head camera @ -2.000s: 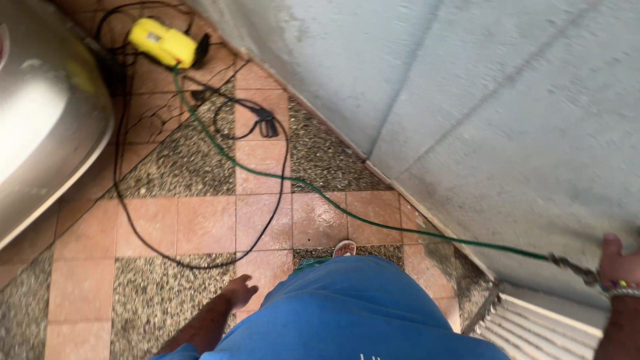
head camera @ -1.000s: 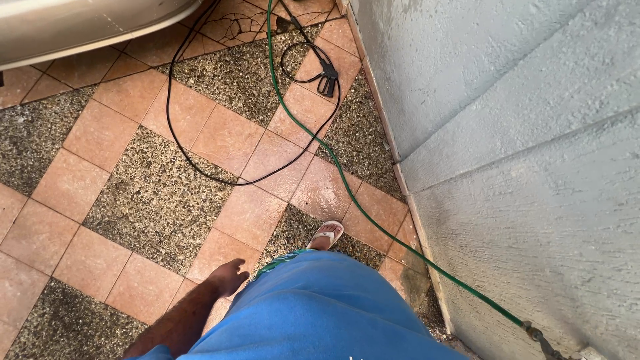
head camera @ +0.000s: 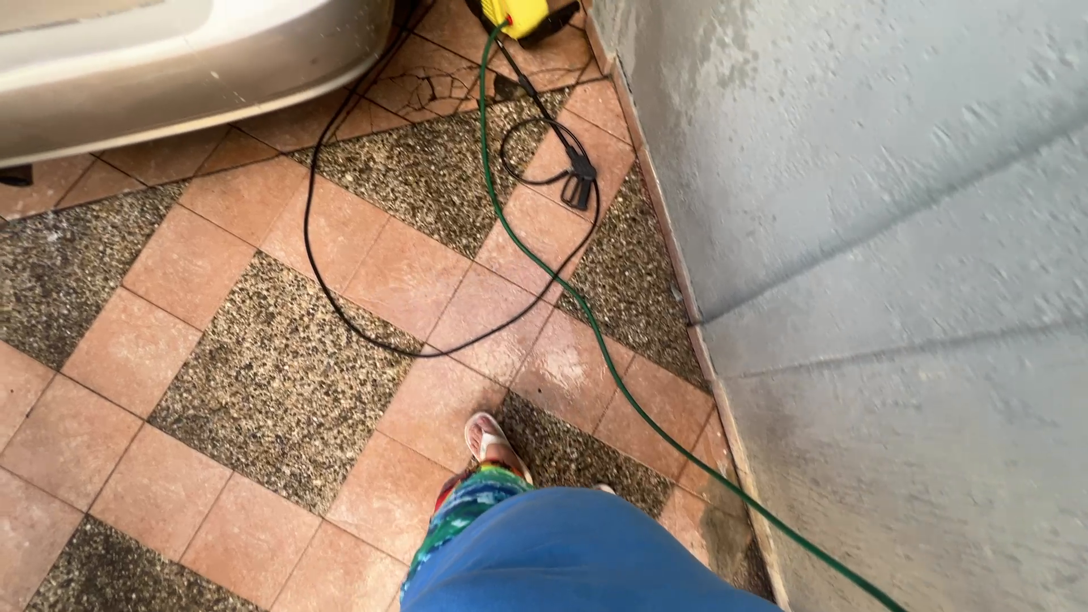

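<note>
Neither of my hands shows in the head view now. A green garden hose (head camera: 608, 357) runs from a yellow pressure washer (head camera: 520, 15) at the top edge, down across the tiles, and leaves the frame at the lower right. The black trigger gun (head camera: 580, 180) of the pressure washer lies on the floor near the wall. Its thin black hose (head camera: 313, 229) makes a wide loop on the tiles and crosses the green hose. My foot in a white flip-flop (head camera: 490, 435) is on the floor below the loop.
A silver car's bumper (head camera: 212, 72) fills the upper left. A rough grey wall (head camera: 867, 255) rises along the right side. Cracked tiles (head camera: 429, 85) lie between car and washer. The pink tiles look wet in places.
My left hand, seen low in both earlier frames, is out of view. My right hand was at the hose's end at the right two seconds ago. The view has shifted.
</note>
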